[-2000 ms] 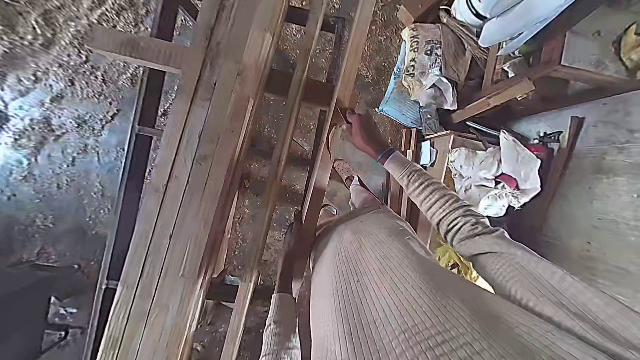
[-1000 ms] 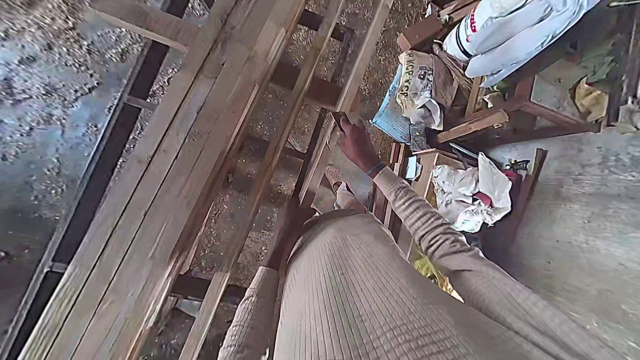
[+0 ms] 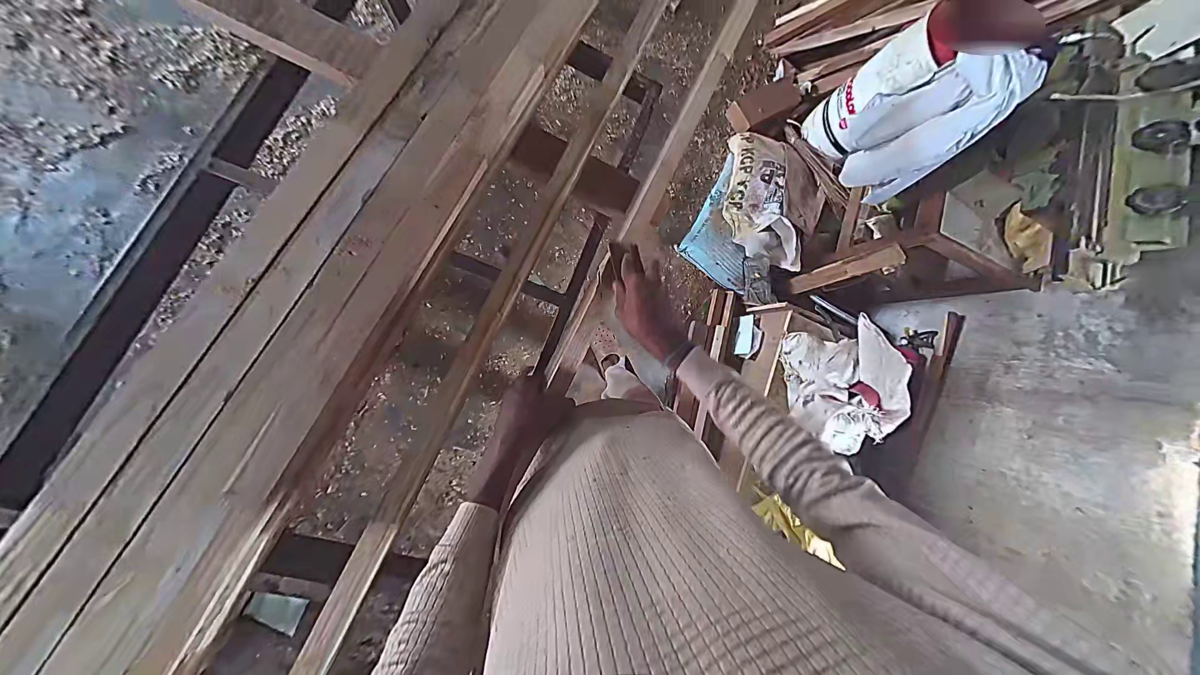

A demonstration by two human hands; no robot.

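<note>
A long wooden strip (image 3: 689, 122) runs down from the top of the view to just in front of my body. My right hand (image 3: 647, 305) rests at this strip, fingers partly spread at its edge; whether it grips anything is unclear. Lower and to the left, my left hand (image 3: 530, 417) is at the near part of the same strip, dark and blurred, its fingers hard to make out. Another narrow wooden strip (image 3: 511, 277) lies roughly alongside, left of my hands. Wide wooden planks (image 3: 309, 328) lie side by side farther left.
A dark metal frame (image 3: 159, 272) lies under the wood, above a floor strewn with shavings. At the right are a printed sack (image 3: 755, 187), a blue bag (image 3: 708, 234), white cloth or plastic (image 3: 844, 384) and wooden offcuts (image 3: 848, 267). A person in white trousers (image 3: 947, 112) is at the upper right.
My right hand's fingers look more spread than before. The view has turned and shifted, showing more of the person at the upper right.
</note>
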